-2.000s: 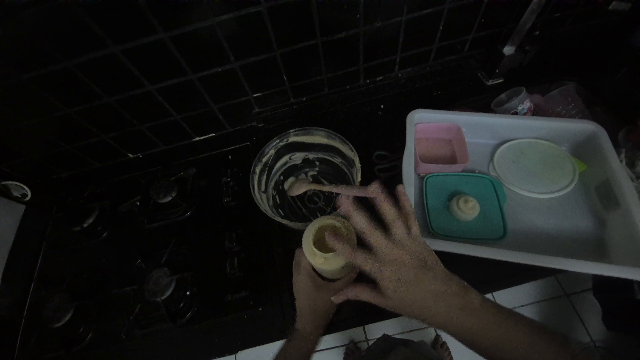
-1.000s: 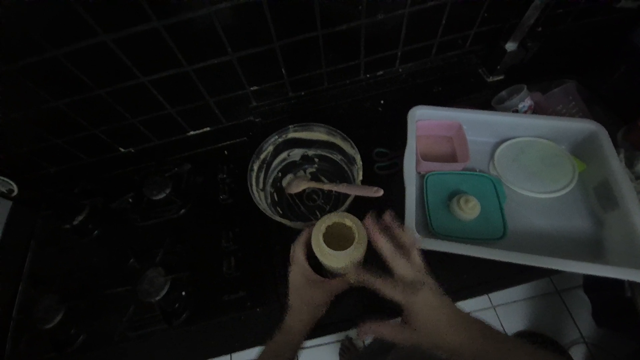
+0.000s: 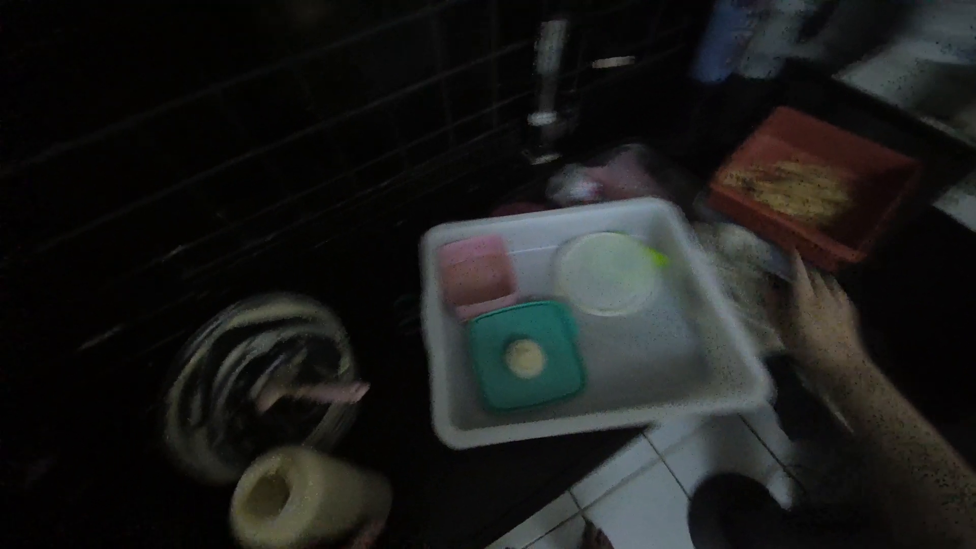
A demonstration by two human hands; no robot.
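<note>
At the bottom edge, part of my left hand shows against a pale yellow, open-mouthed jar, which tilts to the left. Above the jar is a clear bowl smeared with a cream-coloured mixture, a pink-handled spoon or spatula resting in it. Far to the right, my right hand reaches to a crumpled cloth or bag, just below the near edge of an orange-red container with yellowish contents. Blur hides whether its fingers grip anything.
Between my hands stands a white plastic tray. It holds a pink container, a teal lid or container with a cream-coloured dollop, and a round whitish lid. A metal faucet is behind it.
My right hand has left the jar and moved far right to the cloth by the orange-red container. The jar now tilts sideways. The view has swung right.
</note>
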